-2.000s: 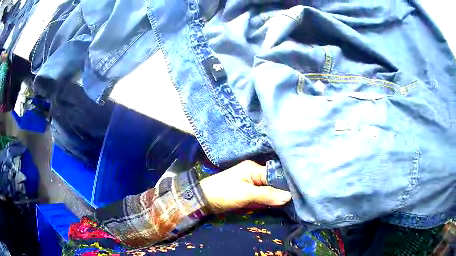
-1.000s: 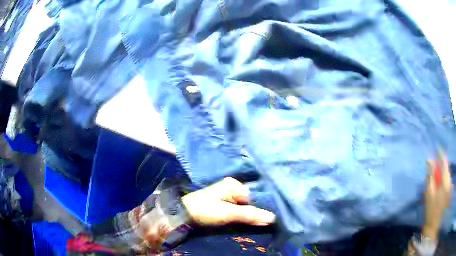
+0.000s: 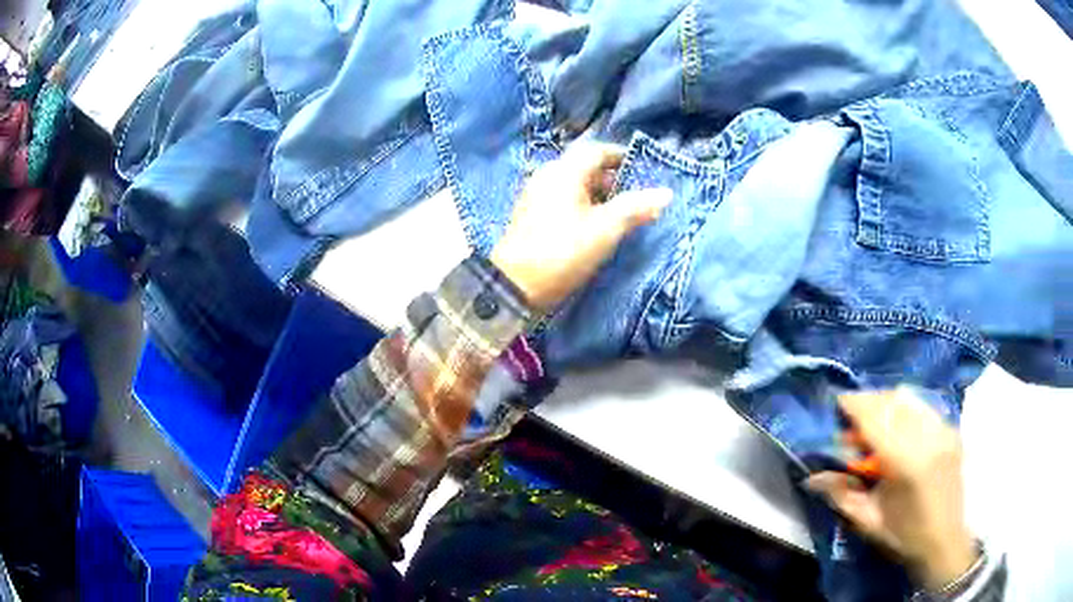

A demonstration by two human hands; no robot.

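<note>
A blue denim garment (image 3: 765, 235) with pale topstitching lies spread over the table before me. A stitched pocket (image 3: 930, 194) shows at its right. My left hand (image 3: 571, 223) is at the garment's middle, thumb and fingers on a stitched edge of the denim. My right hand (image 3: 900, 470) is at the lower right, slightly blurred, beside a bunched denim end (image 3: 800, 406). An orange-red tool handle (image 3: 867, 468) shows between its fingers; the blades cannot be made out clearly.
The white table (image 3: 671, 441) shows below the garment, with a dark front edge. More blue denim (image 3: 341, 141) lies at the left. Blue crates (image 3: 135, 529) stand on the grey floor at lower left. Heaped clothing is at the far left.
The garment has been shifted and folded over, so a stitched pocket shows at right. My left hand has moved up onto it. My right hand has moved left from the right side, with the orange-red handle visible.
</note>
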